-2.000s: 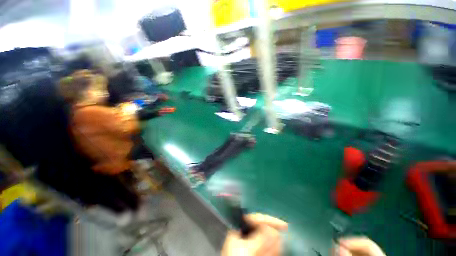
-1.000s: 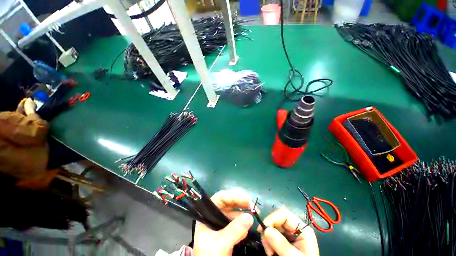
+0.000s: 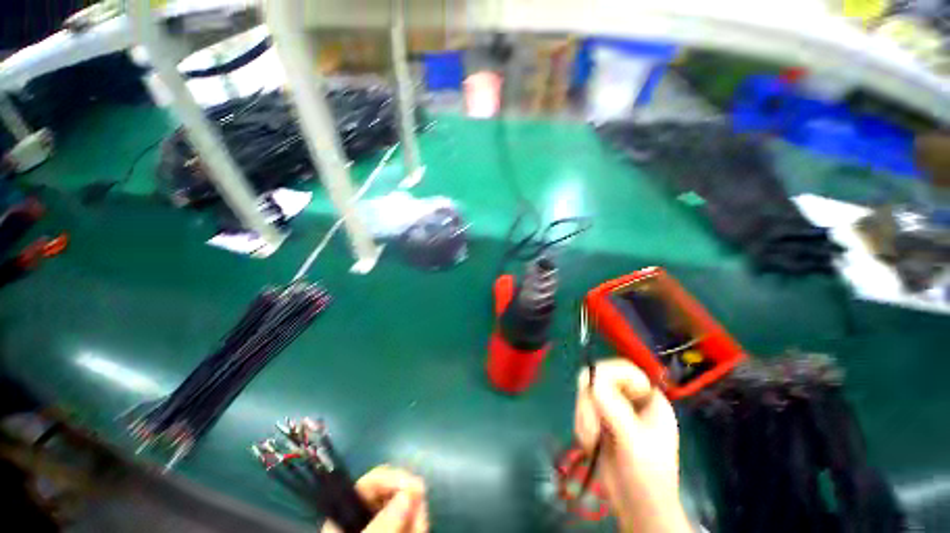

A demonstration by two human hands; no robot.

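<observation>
My left hand [image 3: 394, 500] is shut on a bunch of black cables [image 3: 325, 481] at the bottom, their red, white and green ends pointing up and left. My right hand [image 3: 630, 422] is raised beside the red parts box [image 3: 677, 381] and grips a single thin black cable [image 3: 592, 359] upright, its pale tip above the fingers. Orange-red scissors [image 3: 571, 481] lie on the bench just left of my right wrist, blurred and partly hidden. The box's dark window faces up.
A red heat gun [image 3: 518, 359] stands in the middle, nozzle up. A cable bundle [image 3: 234, 359] lies at left, a dense cable pile [image 3: 776, 448] at right. White shelf legs [image 3: 323, 146], a plastic bag [image 3: 432, 234] and a cable heap [image 3: 250, 135] are behind. Another black bundle [image 3: 729, 187] lies far right.
The view has turned right and blurred. My hands, close together before, are now apart. My right hand has risen toward the red box with a single cable; the bunch stays in my left.
</observation>
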